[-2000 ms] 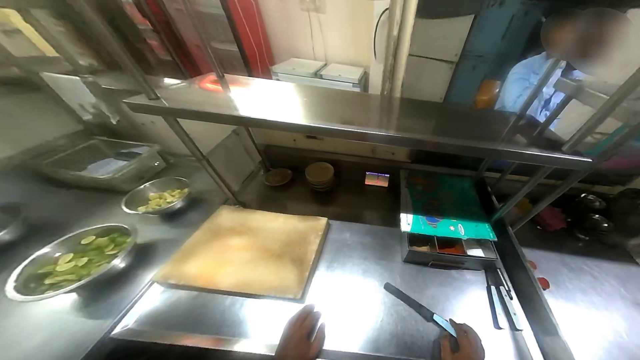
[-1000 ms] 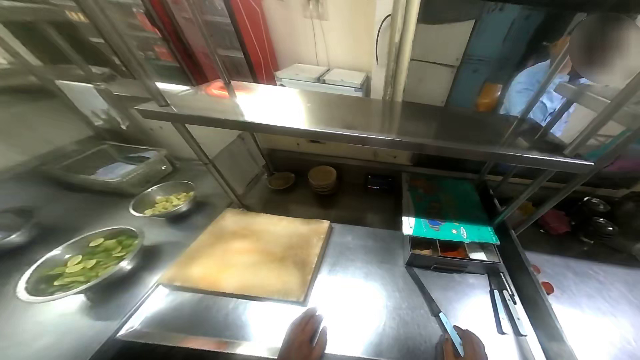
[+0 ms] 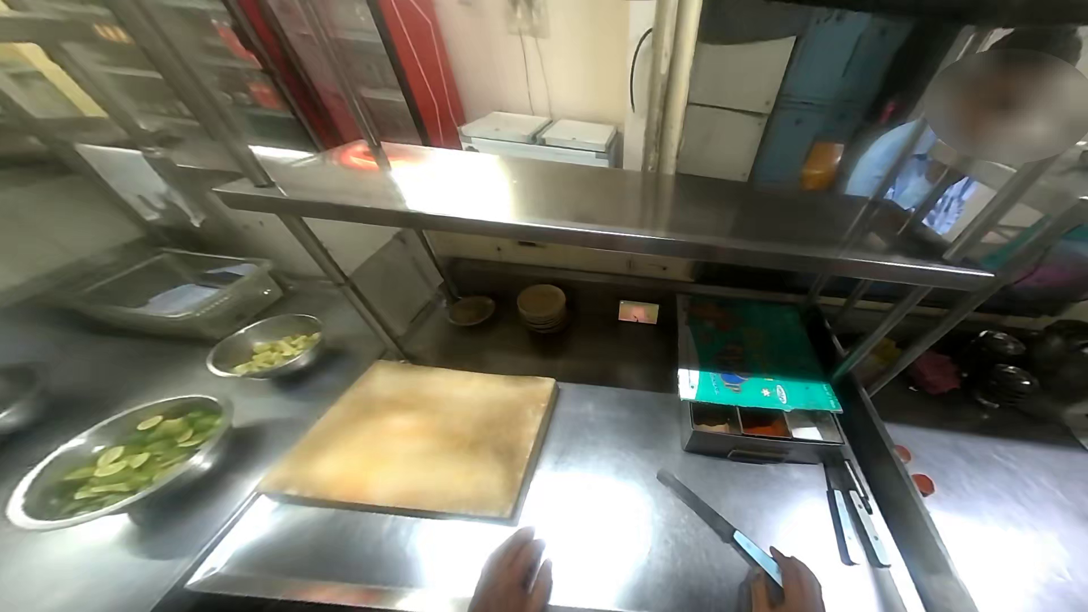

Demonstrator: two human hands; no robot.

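My right hand [image 3: 784, 585] is closed on the light blue handle of a knife [image 3: 718, 523], whose dark blade points up and left over the steel counter. My left hand [image 3: 512, 571] rests at the counter's front edge, below the right corner of a thick, stained cutting board [image 3: 416, 438]; a small thing may be between its fingers, but I cannot tell. On the left stand a large steel bowl [image 3: 127, 459] of sliced limes and green pieces and a smaller steel bowl [image 3: 268, 347] of pale green pieces. More knives [image 3: 857, 514] lie right of my right hand.
A spice box [image 3: 761, 433] with a green cover sits at the back right, beside a raised metal edge. A steel shelf [image 3: 595, 200] spans the counter above stacked small plates [image 3: 542, 308] and a small lit screen [image 3: 638, 312]. A plastic tub [image 3: 178, 293] stands back left. Another person [image 3: 909, 170] is beyond the shelf.
The knife in my right hand has turned: its blade pointed more steeply up one second ago and now slants further left. The small screen, dark one second ago, is lit. My left hand stays near the board.
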